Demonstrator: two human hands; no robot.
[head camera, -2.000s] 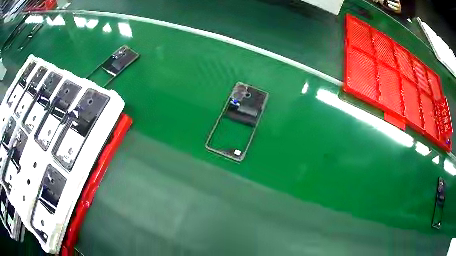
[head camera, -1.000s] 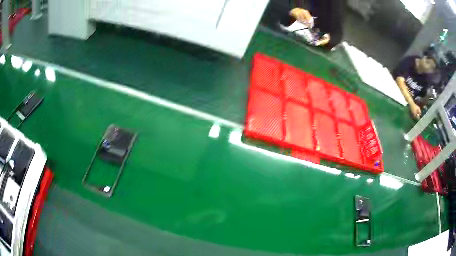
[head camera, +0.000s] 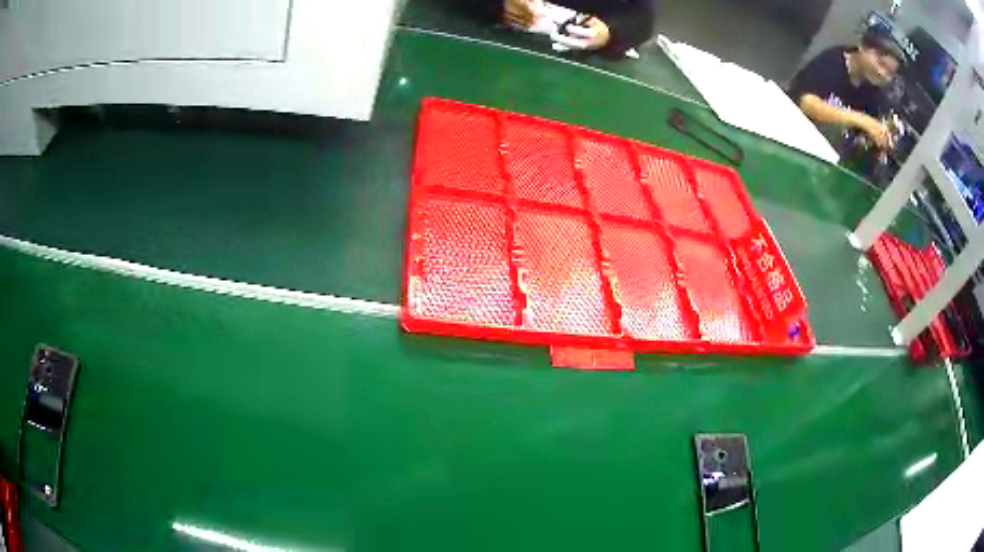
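No hand of mine is in the picture. A phone middle frame (head camera: 723, 474) lies on the green surface at the lower right, its dark camera-end block away from me and its open end cut off by the bottom edge. Another phone middle frame (head camera: 49, 404) lies at the far left, dark block at its upper end and a small white spot at its lower end. The red tray (head camera: 513, 259) lies across the white line in the middle, its compartments empty, with Chinese characters at its right end.
A white machine (head camera: 194, 54) stands at the upper left. Two people work across the line, one (head camera: 847, 92) at the upper right. A white sheet (head camera: 745, 97) and a dark frame (head camera: 704, 135) lie beyond the tray. White posts (head camera: 917, 253) and red trays (head camera: 912, 291) stand right. Another white sheet (head camera: 944, 518) is at lower right.
The view has swung to the right. The red tray and the phone frames now show further left, the white tray has left the picture, and more of the workers opposite shows.
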